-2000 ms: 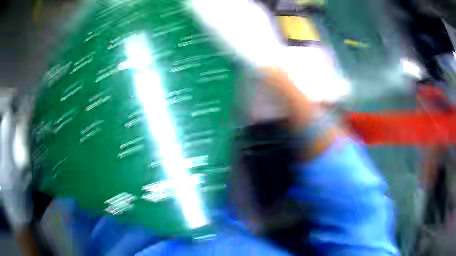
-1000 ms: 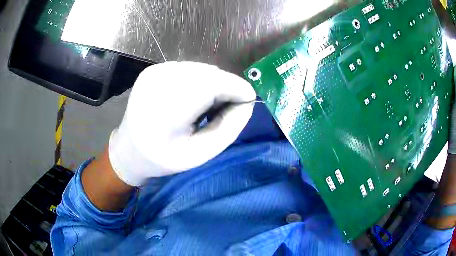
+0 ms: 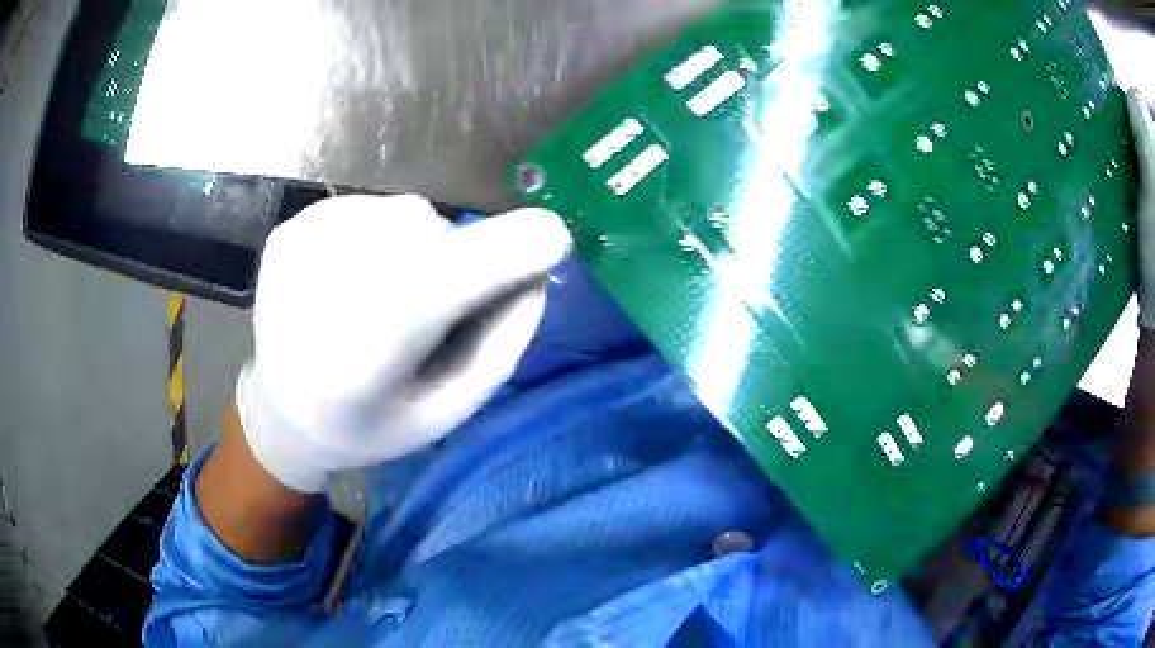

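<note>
A large green printed circuit board (image 3: 861,317) with silver pads is tilted over my lap, spanning the centre and right. A bright glare streak crosses it. My left hand (image 3: 405,323), in a white glove, has its thumb and fingers pinched together at the board's left edge, just below a corner hole. The inside of the grip is dark and blurred. My right hand (image 3: 1145,209), also gloved, is at the board's far right edge and mostly cut off by the picture's rim; its fingers are largely hidden.
A black bin (image 3: 146,209) with a green board inside stands at the upper left. A shiny metal bench (image 3: 443,101) lies beyond my left hand. Yellow-black tape (image 3: 177,380) and a black ribbed object (image 3: 120,557) show at left. A blue coiled cord (image 3: 998,563) is at lower right.
The board came into view at the centre right from the left, then moved further left and shows larger. My left hand moved left and slightly down, staying at the board's edge.
</note>
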